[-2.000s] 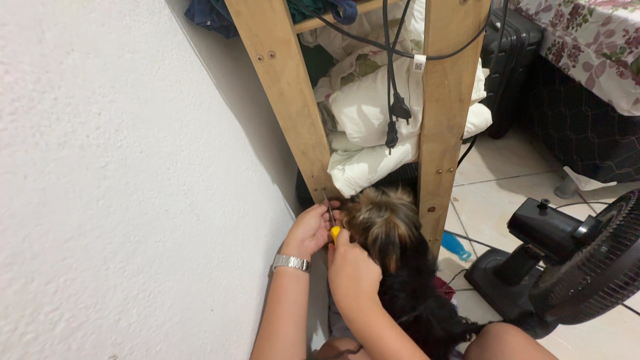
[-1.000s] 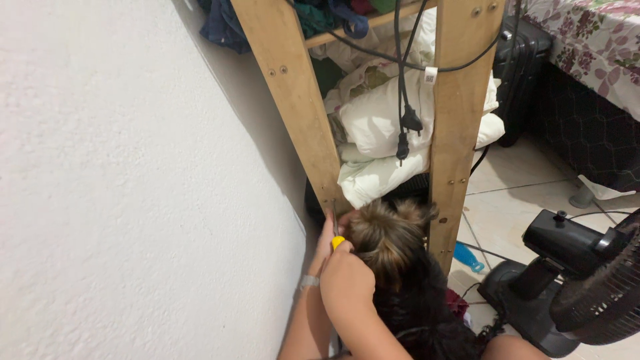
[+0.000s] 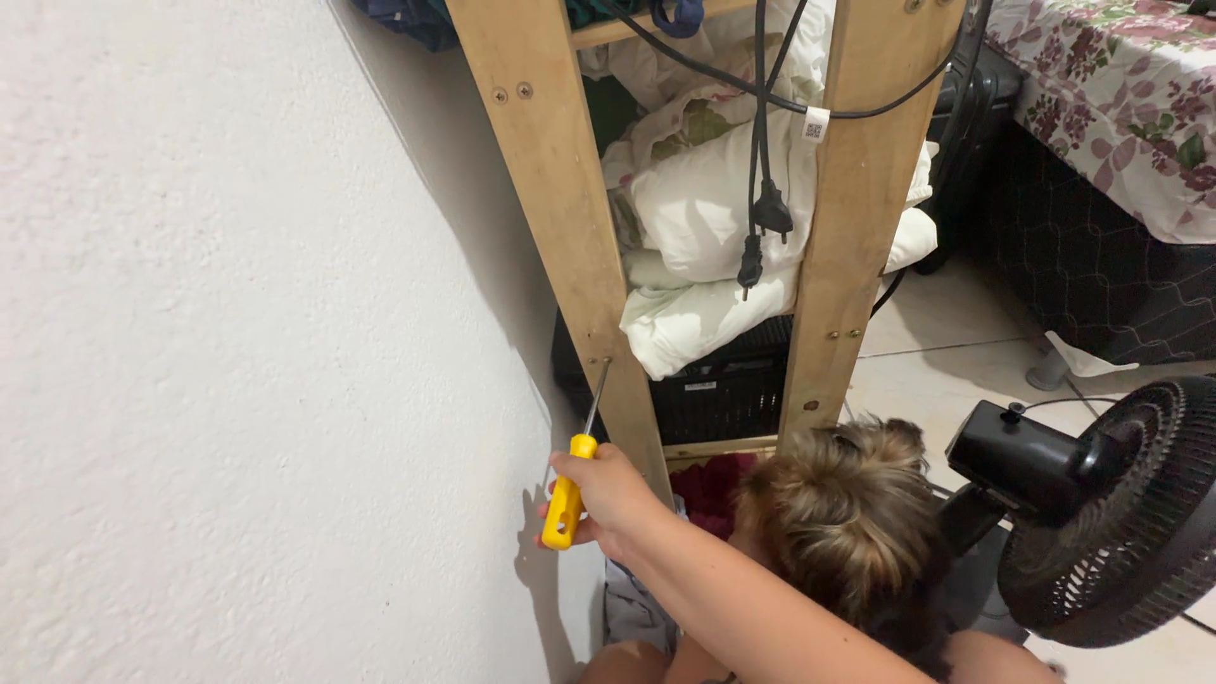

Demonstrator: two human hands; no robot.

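My right hand (image 3: 608, 499) holds a yellow-handled screwdriver (image 3: 568, 503) loosely between thumb and fingers. The shaft slants up, and its tip is at the screws (image 3: 606, 361) low on the left wooden post (image 3: 560, 199) of a shelf unit. My left hand is not in view; part of that arm may be below, behind the right forearm. A small dog with brown and black fur (image 3: 845, 513) is just right of my right forearm, its head near the foot of the shelf.
A white wall (image 3: 237, 332) runs close on the left. Folded white bedding (image 3: 712, 218) fills the shelf, with black plug cords (image 3: 771, 209) hanging before it. Beneath is a black plastic crate (image 3: 722, 399). A black fan (image 3: 1121, 513) stands at right, near a bed with a floral cover (image 3: 1121, 104).
My left hand, earlier up at the post beside the screwdriver, has left the view. The dog's head has moved down, away from the post, uncovering the crate. The screwdriver is still in my right hand.
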